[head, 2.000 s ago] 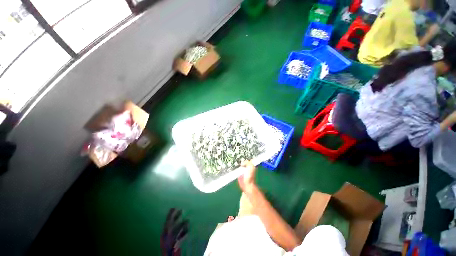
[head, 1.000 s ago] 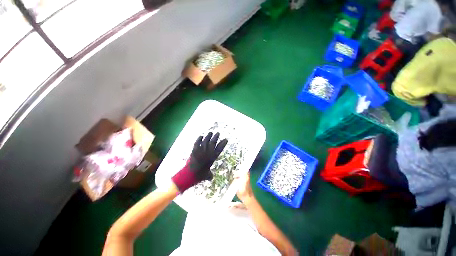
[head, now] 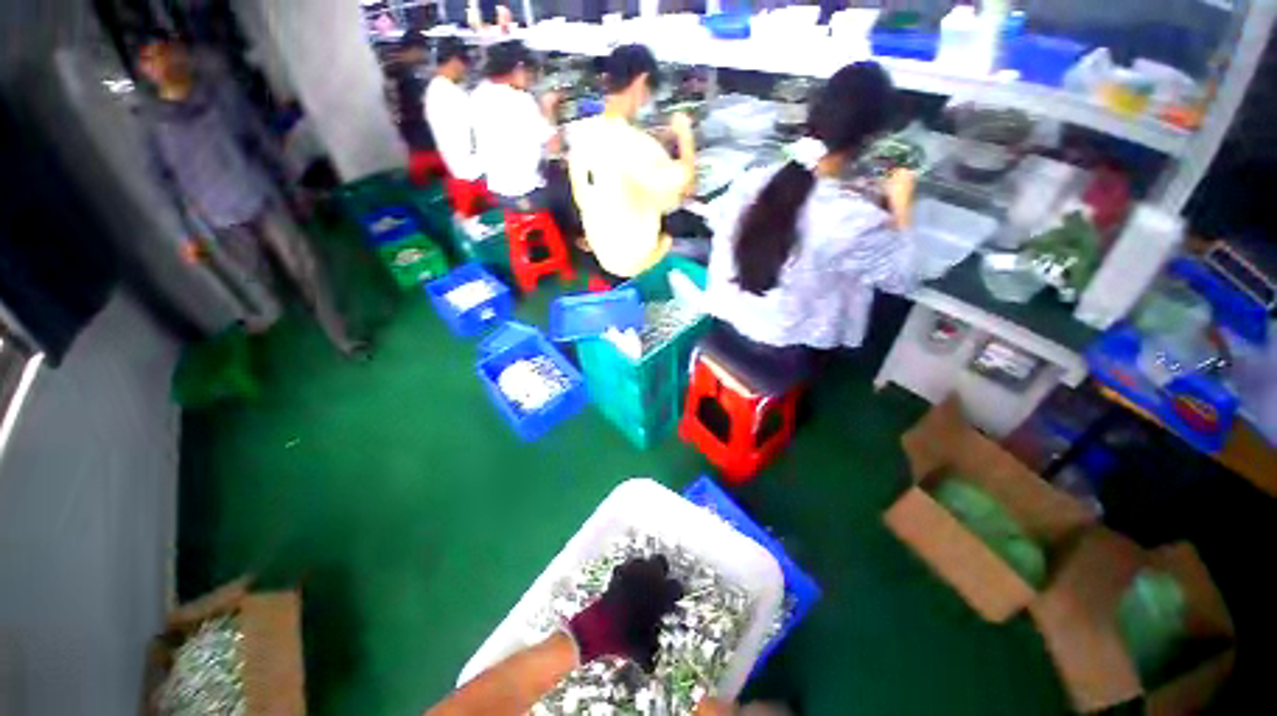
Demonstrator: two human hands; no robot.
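The white parts tray (head: 637,501) is at the bottom centre, full of small white-and-green parts (head: 714,611). My left hand (head: 633,604), in a dark glove with a maroon cuff, is down in the parts with its fingers curled or buried. Whether it grips any is hidden. My right hand (head: 742,708) is bare and shows only as a sliver at the bottom edge, by the tray's near side. Its fingers are cut off. A blue parts bin (head: 793,576) lies partly under the tray's right side.
Cartons stand at lower left (head: 273,646) and right (head: 917,525). Blue bins (head: 532,399) and a teal crate (head: 630,385) stand ahead, near a red stool (head: 735,420). Several people sit along the bench (head: 1036,315); a person (head: 224,182) stands at far left.
The view has swung up and right, showing the bench. My left hand came into the tray and stays among the parts. My right hand is now mostly out of the picture.
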